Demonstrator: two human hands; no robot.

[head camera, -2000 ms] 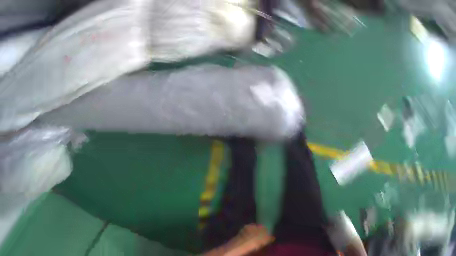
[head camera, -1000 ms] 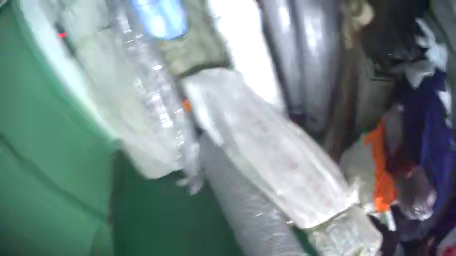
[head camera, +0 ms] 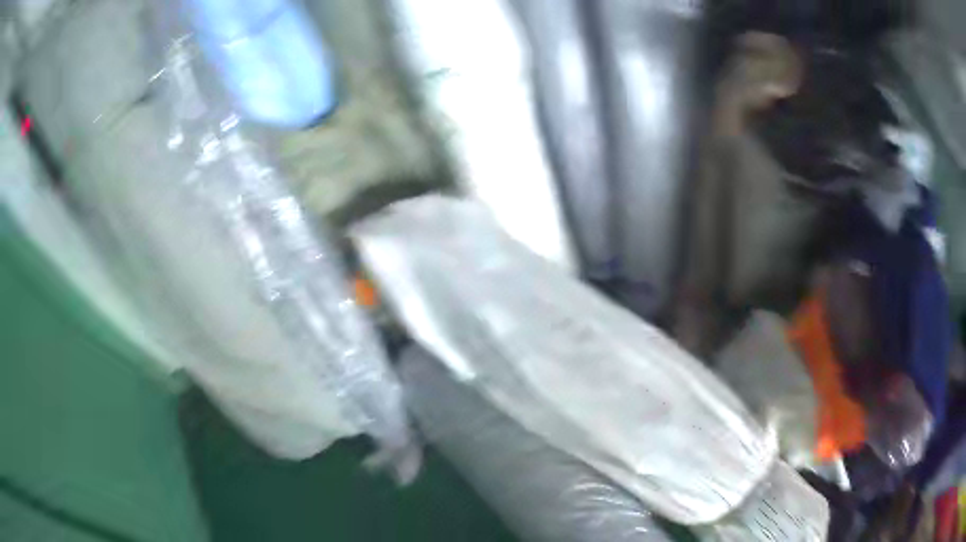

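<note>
Neither of my hands is in view. Nearest in front of me lies a long fabric roll in dull white wrap [head camera: 572, 360], slanting from upper left to lower right. A grey wrapped roll [head camera: 508, 455] lies below it and is partly hidden by it. To the left is a roll in clear, shiny wrap [head camera: 270, 249]. A light blue roll end [head camera: 270, 64] shows at the top left. A bright white roll [head camera: 482, 116] and dark grey rolls [head camera: 636, 138] stand or lie behind. The picture is blurred.
Green floor [head camera: 286, 492] shows at the bottom. A green surface [head camera: 85, 402] fills the left edge. At the right are an orange strip [head camera: 832, 392], dark blue cloth [head camera: 906, 307], crinkled clear plastic and a black heap [head camera: 837, 116].
The view has swung from the green floor, my legs and a hand to the fabric rolls. Since one second ago, the left and middle rolls sit lower in view. My hand is out of view.
</note>
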